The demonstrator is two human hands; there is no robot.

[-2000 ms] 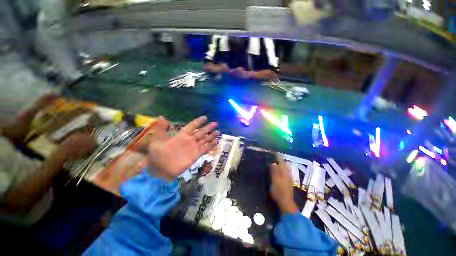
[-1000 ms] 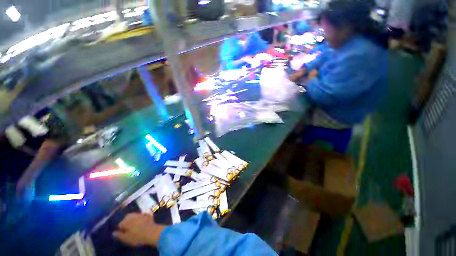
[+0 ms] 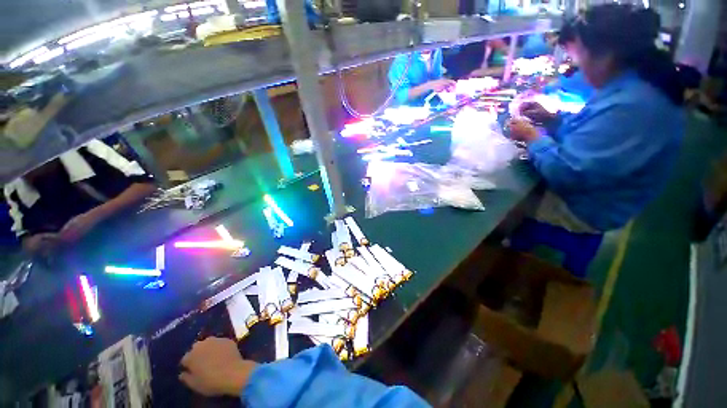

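My right hand [image 3: 214, 366] rests low at the left of centre on the black mat, back of the hand up, in a blue sleeve. Its fingers are curled and partly hidden; I cannot tell if it holds anything. My left hand is out of the picture. White pouch cells [image 3: 323, 299] with yellow-orange ends and thin leads lie fanned in a loose pile, ahead and right of my right hand, not touching it.
Lit strip assemblies [image 3: 209, 243] glow along the bench's far side. A metal post [image 3: 312, 111] stands behind the pile. Clear plastic bags [image 3: 406, 187] lie beyond. A person in blue [image 3: 610, 139] sits at right. Cardboard boxes [image 3: 550, 323] are below right. A printed sheet [image 3: 123, 374] lies left.
The view has swung right; my left hand and the round white pieces have left the picture. Since one second ago, my right hand looks nearly unchanged.
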